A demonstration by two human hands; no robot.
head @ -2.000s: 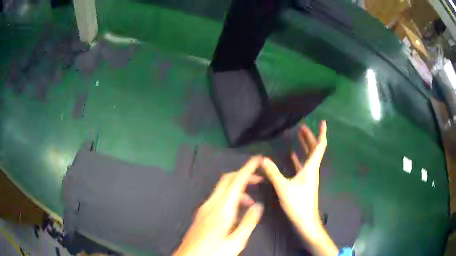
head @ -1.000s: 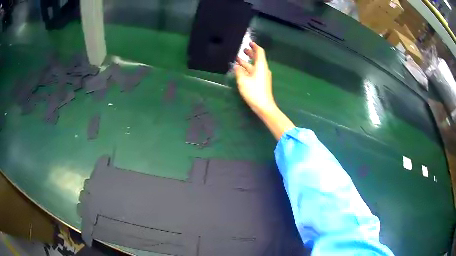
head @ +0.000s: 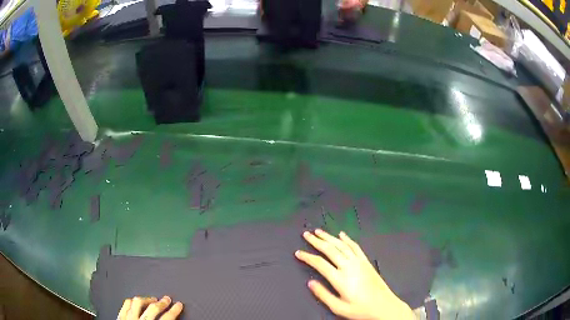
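Observation:
A flat black die-cut blank (head: 206,281) lies on the green bench in front of me. My left hand (head: 149,309), cut off by the bottom edge, rests its fingertips on the blank's lower part. My right hand (head: 340,272) lies over the blank's right part with fingers spread and palm down. A folded black insert (head: 170,81) stands upright on the belt beyond, at the upper left. Whether either hand grips the board cannot be seen.
Dark waste chips (head: 53,172) lie at the left near a pale post (head: 65,81). White paper squares (head: 493,179) lie at the right. Another black insert (head: 290,22) stands at the far side, near another person's hand (head: 352,11). Cartons (head: 480,25) are at the upper right.
The folded insert stands farther left, released from my right hand. My right hand has come back to the blank, and my left hand has come into view. The view has tilted up.

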